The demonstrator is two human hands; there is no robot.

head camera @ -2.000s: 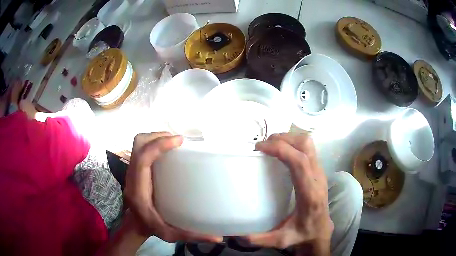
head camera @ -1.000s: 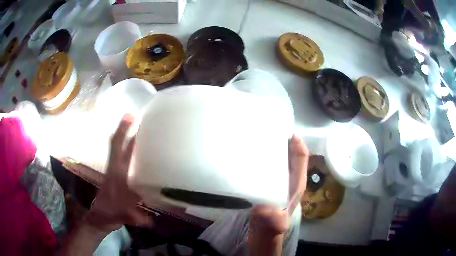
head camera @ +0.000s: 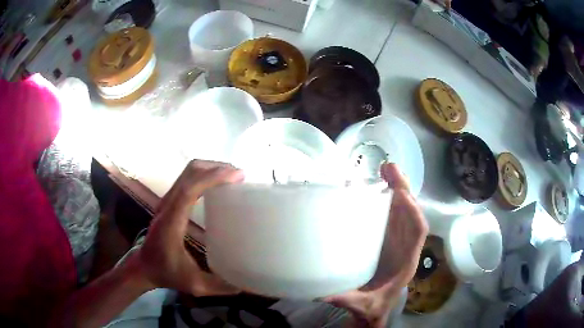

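A large milky white body (head camera: 298, 240) is held over the lap at the table's front edge. My left hand (head camera: 186, 230) grips its left side, thumb at the upper rim and fingers underneath. My right hand (head camera: 394, 240) grips its right side in the same way. The smooth outer wall faces me; its inside is hidden. Behind it stand a white tub (head camera: 282, 144), another white tub (head camera: 221, 122) in strong glare, and a white tub with a round center fitting (head camera: 384, 144) lying tilted.
A wood-look base with fan (head camera: 267, 69), stacked dark bases (head camera: 339, 99) and a tan-and-white drum (head camera: 123, 63) lie further back. Right are tan discs (head camera: 442, 106), a dark base (head camera: 472, 168), a white bowl (head camera: 475, 243) and boxes (head camera: 480, 48). A person's pink sleeve (head camera: 29, 211) is at left.
The white body was tilted to show a dark round area low on it; it now has its plain wall towards me. Both hands have regripped it. The view has shifted.
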